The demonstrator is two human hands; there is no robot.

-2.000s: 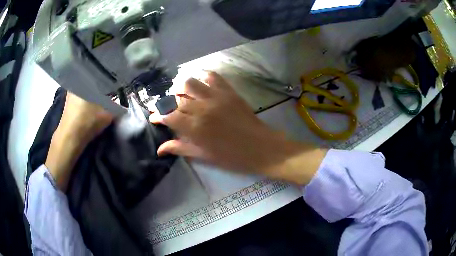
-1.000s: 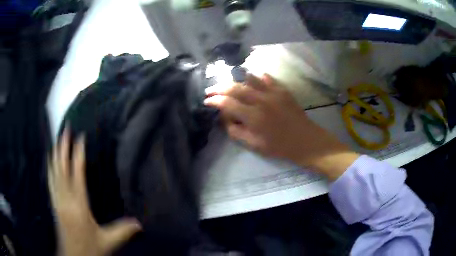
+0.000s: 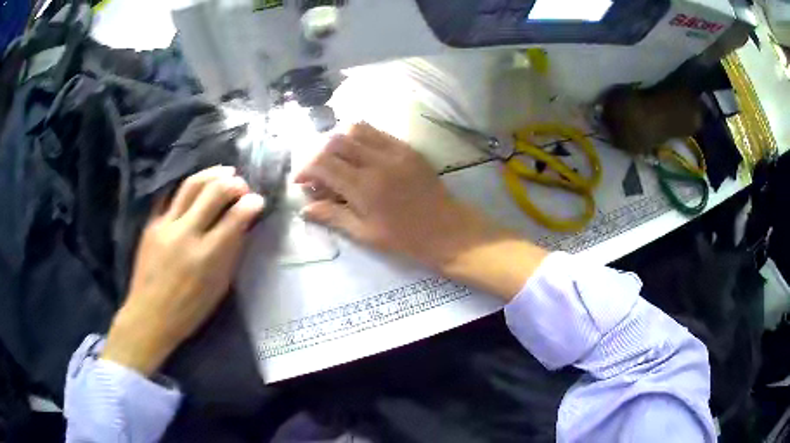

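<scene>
The black garment piece (image 3: 95, 173) lies in a large heap left of the needle and hangs over the table's front edge. My left hand (image 3: 195, 247) pinches its edge between thumb and fingers, just in front of the needle. My right hand (image 3: 377, 195) is right of the presser foot (image 3: 264, 130), fingers bent and slightly blurred. Whether it holds cloth cannot be told. The foot and needle are washed out by the lamp. The white sewing machine (image 3: 381, 30) spans the top, with a lit screen.
Yellow-handled shears (image 3: 554, 177) lie right of my right hand, blades pointing left. Farther right are small green-handled scissors (image 3: 684, 186), a brown lump (image 3: 650, 117) and a dark scrap (image 3: 633, 180). A ruler tape (image 3: 372, 311) runs along the white table's front edge.
My left hand has moved from the left side of the cloth up near the needle and pinches the edge. The cloth now spreads farther left. The view has shifted.
</scene>
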